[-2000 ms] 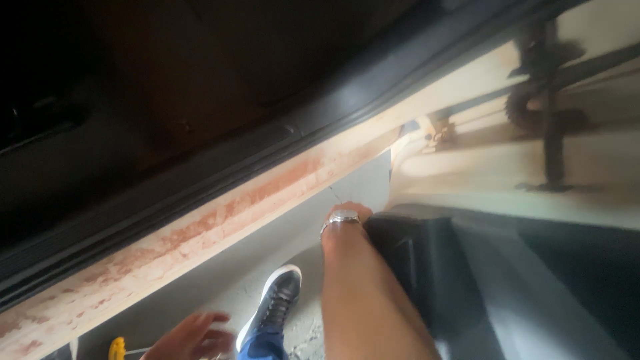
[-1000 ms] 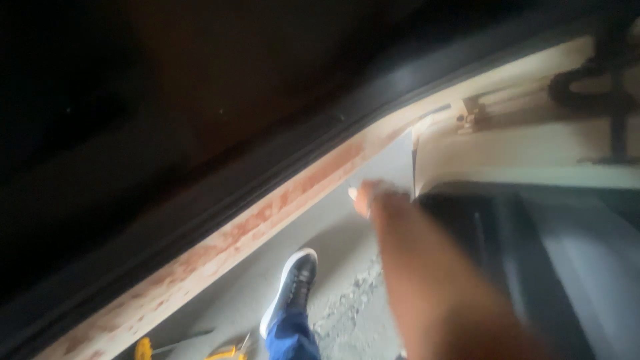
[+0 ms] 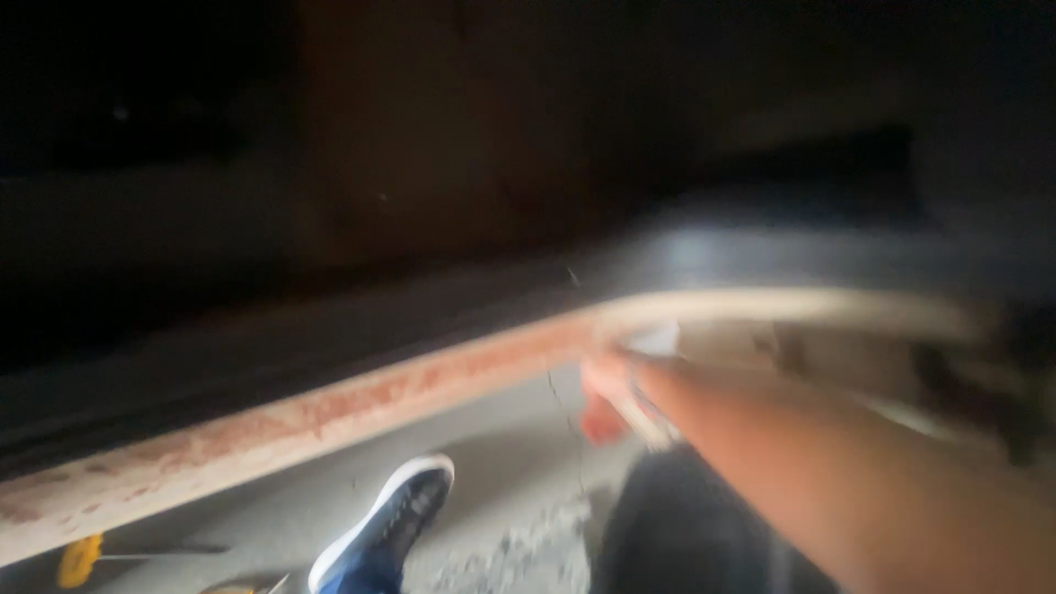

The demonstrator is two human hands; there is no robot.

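My right hand (image 3: 606,392), blurred, reaches in from the right, with a pale band around the wrist. It is next to the underside of a cream-painted vehicle door sill (image 3: 363,404) that carries reddish-brown patches. Whether the fingers hold anything cannot be told. My left hand is out of view. A yellow-handled screwdriver (image 3: 80,561) with a long thin shaft lies on the floor at the lower left.
A dark vehicle interior (image 3: 330,181) fills the upper view. Below the sill are the grey concrete floor (image 3: 495,445), rough near the bottom, and a dark shoe (image 3: 412,503) with a white sole. Part of another yellow object (image 3: 227,589) shows at the bottom edge.
The left hand, at the lower left two seconds ago, has gone out of view. My right hand now appears close against the sill's lower edge. The view has shifted.
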